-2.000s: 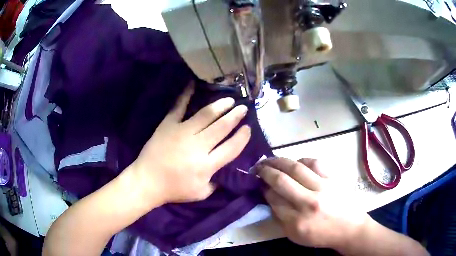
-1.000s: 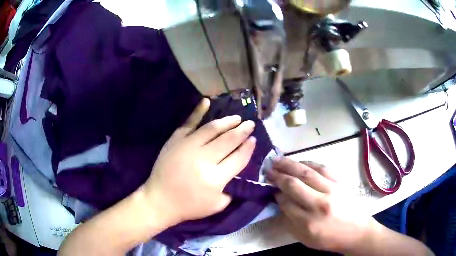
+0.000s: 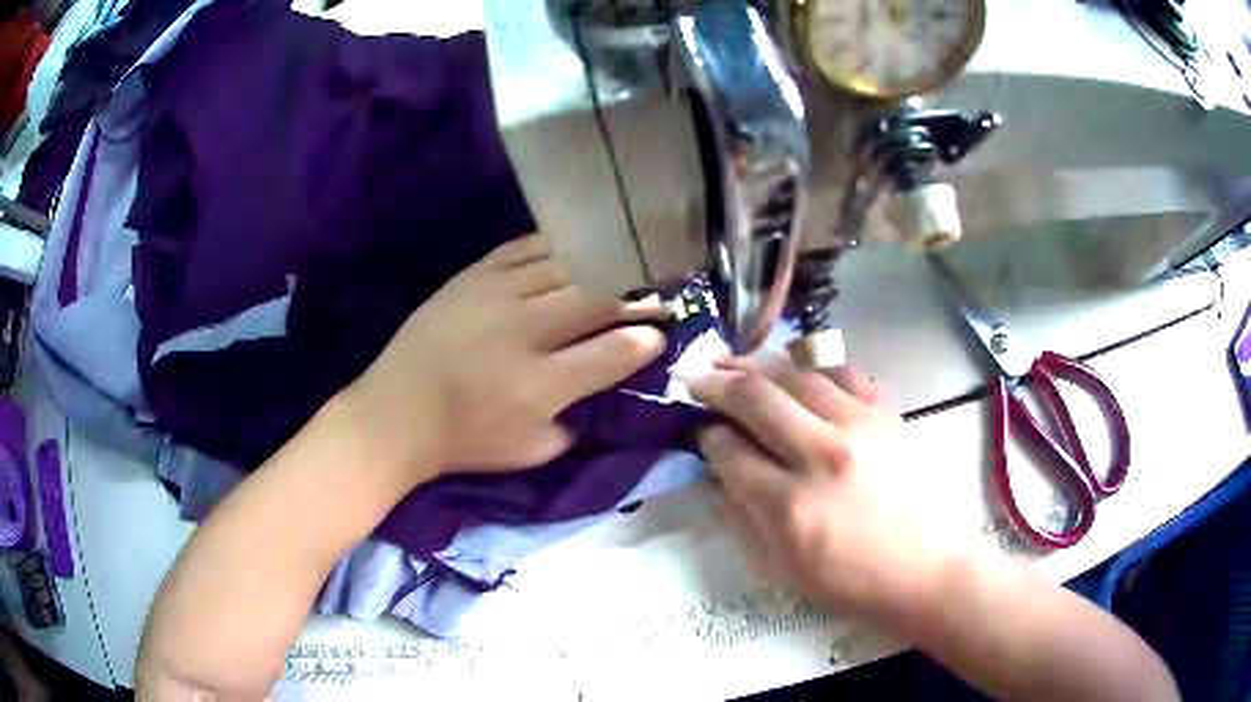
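A dark purple garment piece (image 3: 329, 178) with pale lilac backing (image 3: 391, 583) spreads over the table left of and below the sewing machine head (image 3: 624, 151). My left hand (image 3: 480, 364) lies spread on the purple cloth, its fingertips beside the presser foot area, holding nothing. My right hand (image 3: 809, 480) has its fingers and thumb closed on the cloth edge and a small white piece (image 3: 696, 364), just in front of the needle area. The curved chrome cover (image 3: 755, 165) partly hides the needle.
Red-handled scissors (image 3: 1050, 425) lie on the table right of the needle. A round gold-rimmed dial (image 3: 889, 34) sits on the machine. A blue basket (image 3: 1180, 549) is at the lower right. Purple items (image 3: 52, 507) lie at the far left. Ruler marks (image 3: 768, 624) run along the near edge.
My right hand has moved up toward the needle with the white piece. The purple cloth's near part has moved up too. My left hand has shifted slightly up and left. The camera view has shifted.
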